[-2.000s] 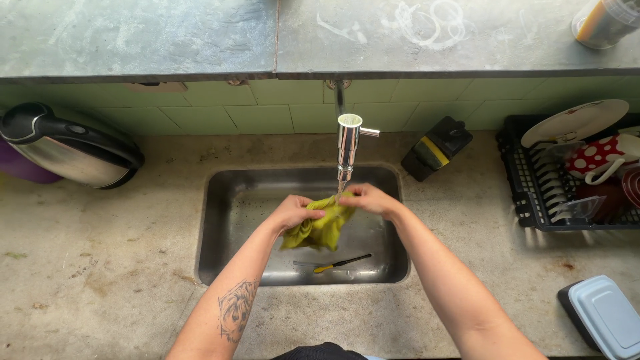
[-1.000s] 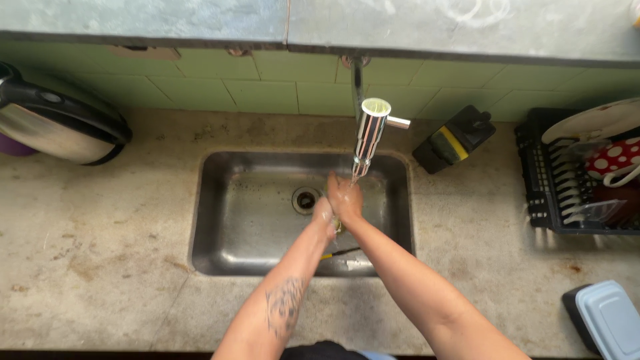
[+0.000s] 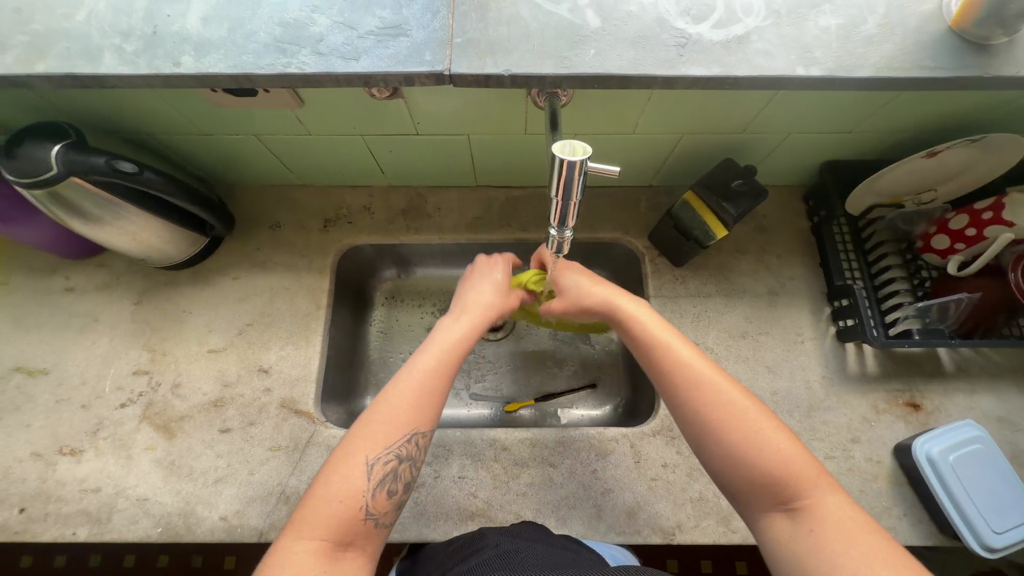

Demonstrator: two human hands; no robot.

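Both hands hold a wet yellow-green cloth (image 3: 564, 322) over the steel sink (image 3: 384, 368), just under the chrome faucet (image 3: 566, 192). Water runs from the spout onto the cloth and my right hand (image 3: 582, 290). On the cloth's other end, my left hand (image 3: 486, 294) is closed, its fingertips partly hidden. Part of the cloth hangs below my right hand. A thin black and yellow utensil (image 3: 552, 397), its kind unclear, lies on the sink floor near the front wall. The drain (image 3: 499, 330) shows partly below my left hand.
An electric kettle (image 3: 120, 200) stands at the left. Behind the sink's right corner is a black caddy (image 3: 708, 212) with a yellow stripe. A black dish rack (image 3: 848, 280) with dishes and a blue-lidded container (image 3: 972, 484) are at the right. A stone ledge (image 3: 320, 40) overhangs the back.
My hands, close together over the cloth one second ago, have moved apart, and more of the cloth now shows between and below them. The utensil is in fuller view.
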